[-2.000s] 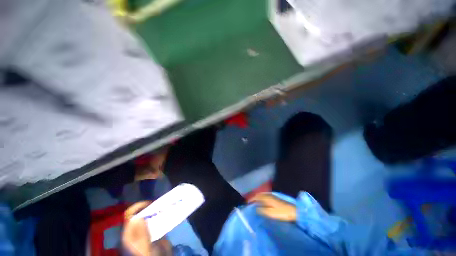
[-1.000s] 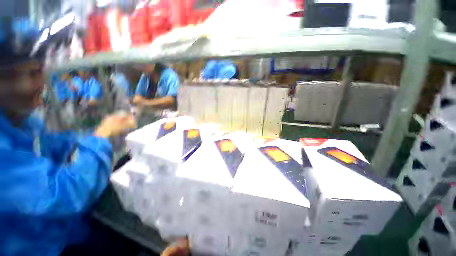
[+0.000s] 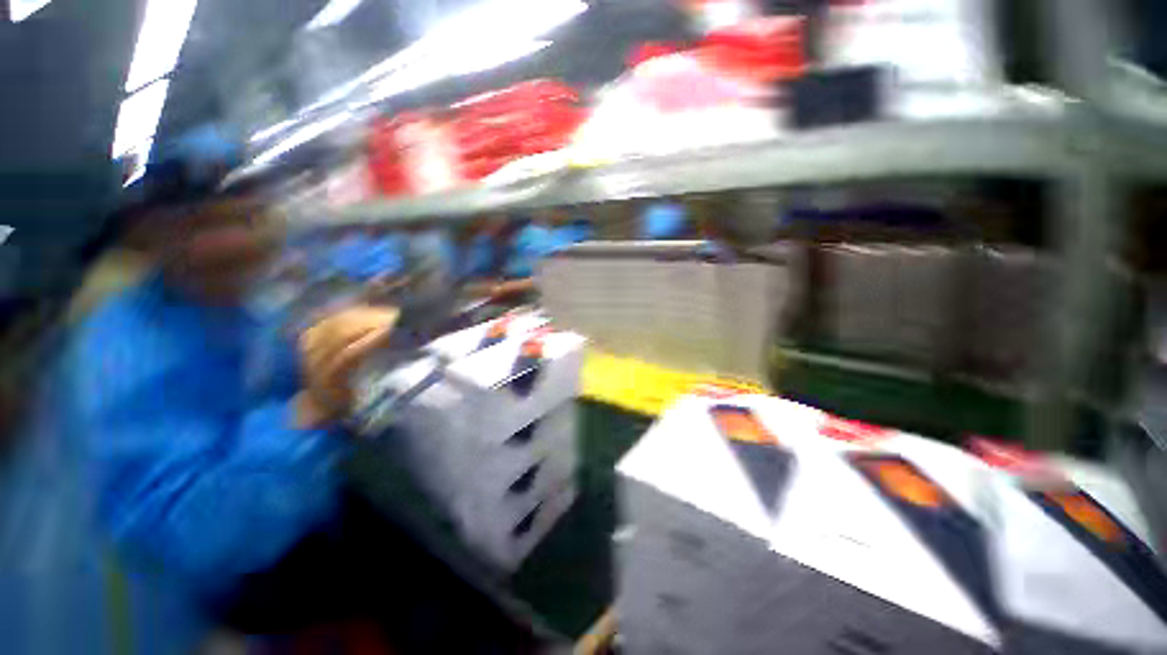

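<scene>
White phone gift boxes [image 3: 691, 544] stand in a stack at the lower right. Their tops show dark phones with orange screens and red corners, and their near ends are blurred grey. A small skin-coloured sliver, which looks like part of my left hand [image 3: 599, 633], shows at the bottom edge beside the stack's lower left corner. It is cut off and blurred, so its fingers and anything in it are hidden. My right hand is out of the picture.
A second box stack [image 3: 480, 467] stands left of centre. Beside it a person in a blue smock [image 3: 205, 422] has hands raised. A yellow strip [image 3: 666, 381] lies behind the boxes. A grey shelf [image 3: 717, 166] with red bags crosses above.
The view has swung from the floor and my lap up to the boxes, then further left. The white strip seen earlier in my left hand and my right hand are out of view.
</scene>
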